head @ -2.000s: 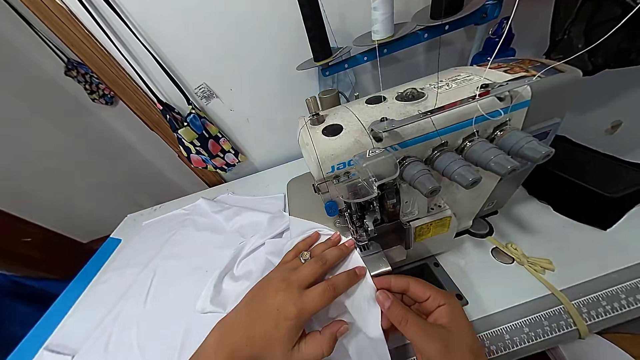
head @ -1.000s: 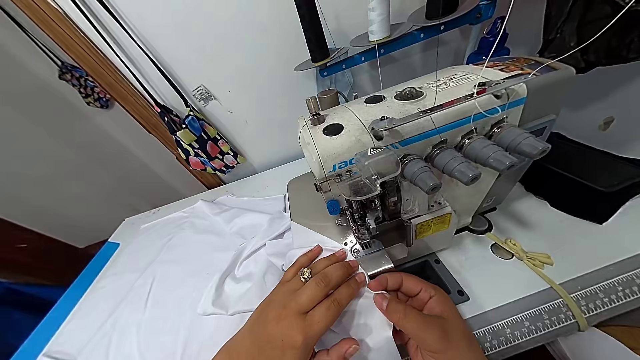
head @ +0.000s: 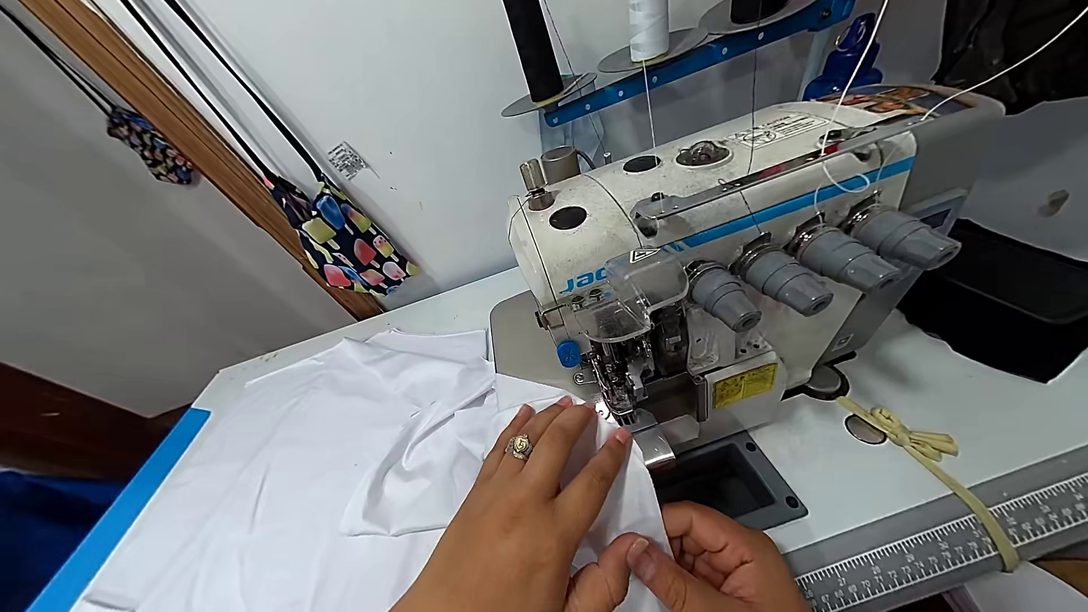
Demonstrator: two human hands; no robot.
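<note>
White fabric [head: 314, 459] lies spread over the table to the left of a Jack overlock sewing machine [head: 722, 221]. Its right edge runs up to the presser foot [head: 625, 408]. My left hand [head: 535, 501], with a ring on one finger, rests on the fabric with fingers spread, its fingertips just short of the needle area. Lower right, my right hand [head: 714, 561] pinches the fabric's edge between thumb and curled fingers, close to my left thumb. The part of the fabric under my left hand is hidden.
Thread cones [head: 650, 30] stand on a blue-railed rack behind the machine. A measuring tape [head: 918, 544] runs along the table's front edge, with a yellowish tied strip [head: 914, 438] over it. Black fabric [head: 1003, 314] lies at right. Patterned pouches [head: 348, 242] hang at left.
The fabric's edge has come free of the metal plate by the presser foot and then lies up against it again. My right hand has moved down and nearer to my left thumb.
</note>
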